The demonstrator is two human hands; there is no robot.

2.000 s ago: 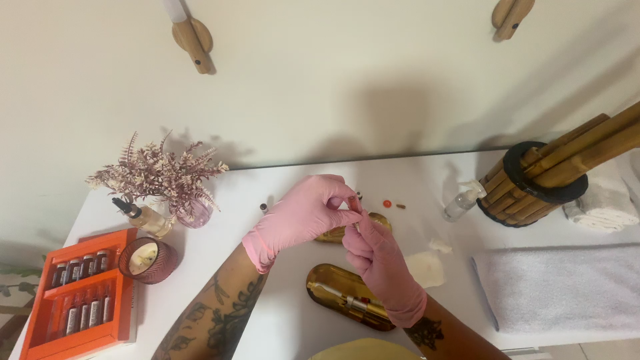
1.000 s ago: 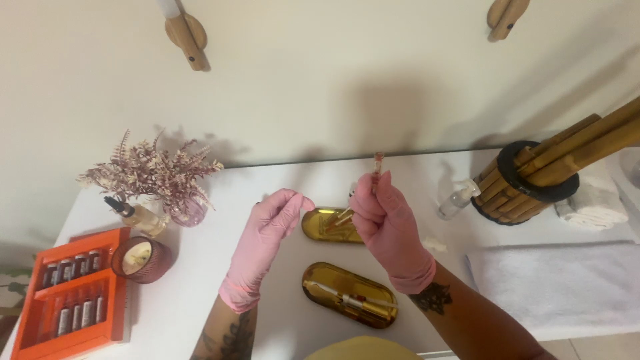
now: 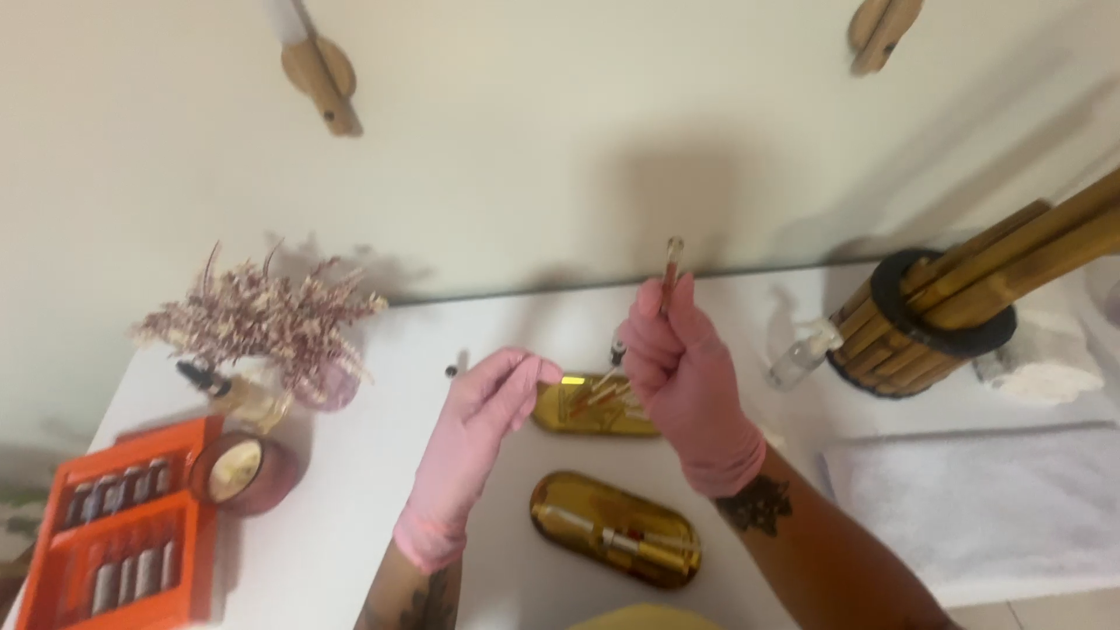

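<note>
My right hand (image 3: 687,385), in a pink glove, holds a small glass vial (image 3: 672,262) with reddish contents upright between thumb and fingers. My left hand (image 3: 486,437), also gloved in pink, is raised to its left with the fingertips pinched together; whether something tiny is between them cannot be told. Behind the hands lies a gold oval tray (image 3: 551,418) with several thin sticks or tubes, partly hidden by my right hand. Nearer to me, a second gold tray (image 3: 569,490) bears a white-and-gold pen-like tool (image 3: 621,539) and a clear slender piece. A small dark-topped item (image 3: 618,352) stands beside my right hand.
On the left are an orange case (image 3: 206,525) of small bottles, a candle in a glass jar (image 3: 271,477), a dropper bottle (image 3: 254,404) and dried flowers (image 3: 262,306). On the right are a clear spray bottle (image 3: 801,360), a bamboo holder (image 3: 884,341), rolled towels (image 3: 1046,354) and a folded towel (image 3: 980,507).
Two seconds ago my hands were together over the far tray; they have since moved apart. The vial in my right hand now stands higher above the fingers than one second ago.
</note>
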